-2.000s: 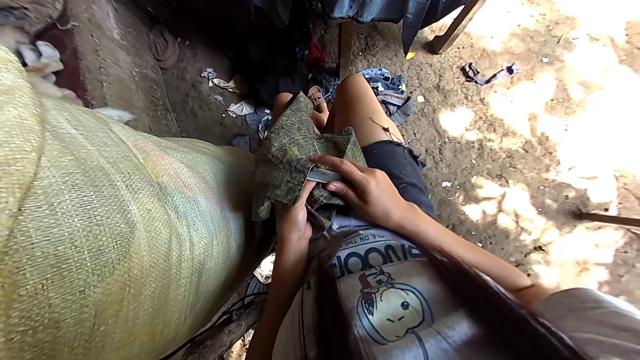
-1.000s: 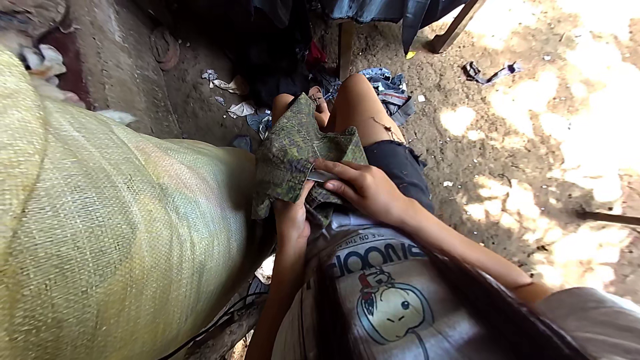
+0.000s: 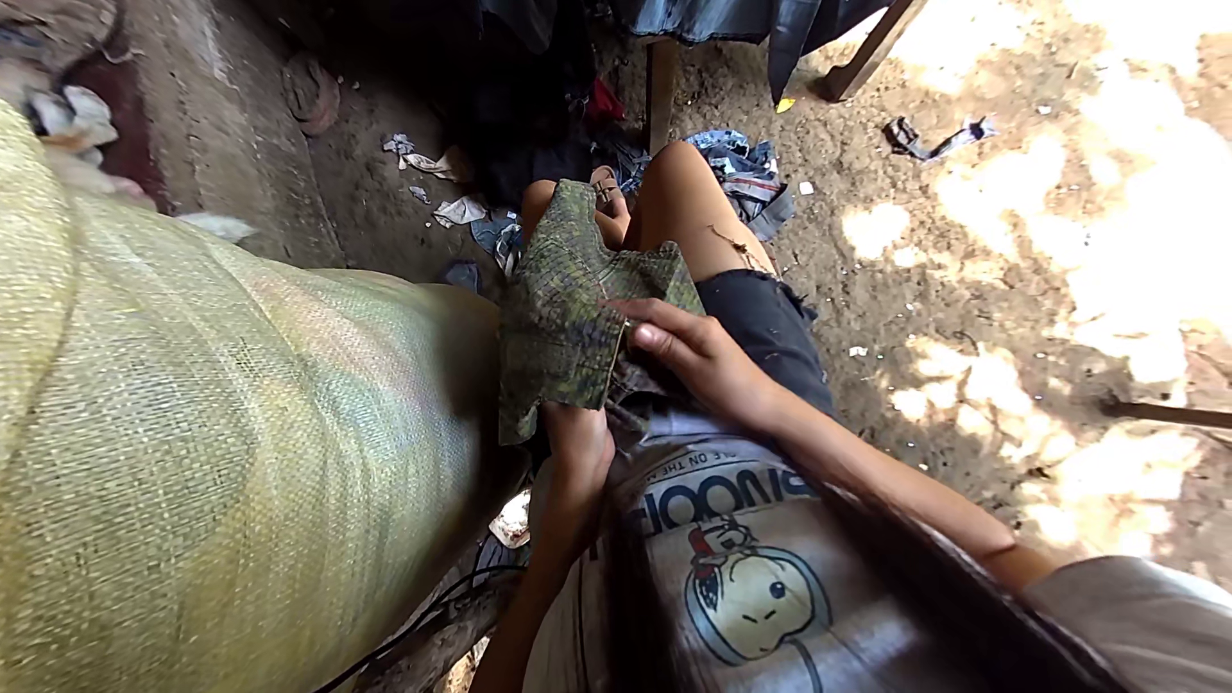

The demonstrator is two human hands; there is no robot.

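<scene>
A piece of green and dark patterned cloth (image 3: pixel 568 308) lies over my lap, its pieces spreading toward my knees. My left hand (image 3: pixel 577 433) reaches under the cloth's near edge, so its fingers are hidden. With thumb and index finger, my right hand (image 3: pixel 688 351) pinches the cloth's right-hand edge, where a pale line runs along it. Below the right hand is a dark, crumpled part of cloth against my printed shirt (image 3: pixel 731 481).
A big woven plastic sack (image 3: pixel 260 414) bulges close on the left. Denim scraps (image 3: pixel 741 173) and pale cloth scraps (image 3: pixel 460 210) lie on the dirt ground. Wooden legs (image 3: pixel 871 53) stand ahead beneath dark hanging material. A rod (image 3: pixel 1169 414) juts in at right.
The cloth has been turned or shifted in my hands. My left fingers, partly visible before at the pale strip, are now under the cloth. My right hand stays near the same place.
</scene>
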